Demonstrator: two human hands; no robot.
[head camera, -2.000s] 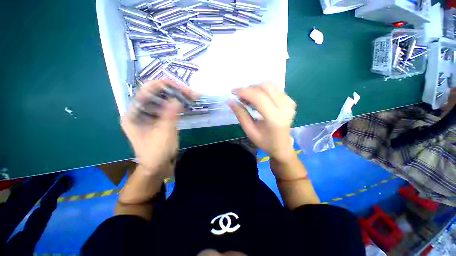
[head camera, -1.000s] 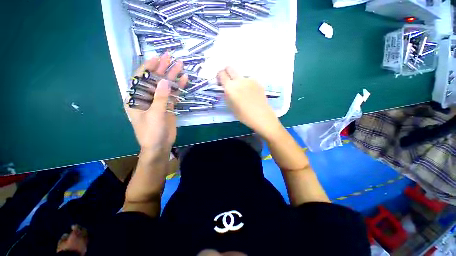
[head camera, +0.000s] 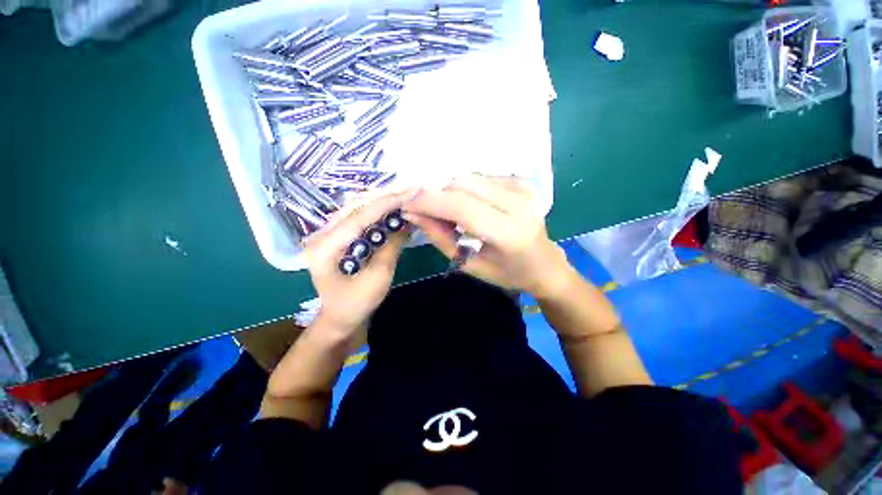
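My left hand (head camera: 350, 256) holds several metal cylinders (head camera: 375, 236) side by side, their round dark-ringed ends with pale centres facing me. My right hand (head camera: 493, 232) is against them at the front edge of the white tray. Its fingertips touch the cylinder nearest it, and a small shiny metal piece (head camera: 468, 247) shows in its palm, partly hidden. The white tray (head camera: 227, 126) holds many silver cylinders with thin pins, piled at its left and far side.
A clear plastic box with thin parts (head camera: 756, 68) stands at the far right. A white scrap (head camera: 609, 45) lies right of the tray. A crumpled clear bag (head camera: 667, 232) hangs at the bench edge. A person's plaid clothing (head camera: 774, 232) is at the right. A translucent tub (head camera: 92, 19) is far left.
My hands have come together at the tray's front edge. The held cylinders have moved right and toward me, their ends now facing me. My right hand has left the tray's inside and touches them.
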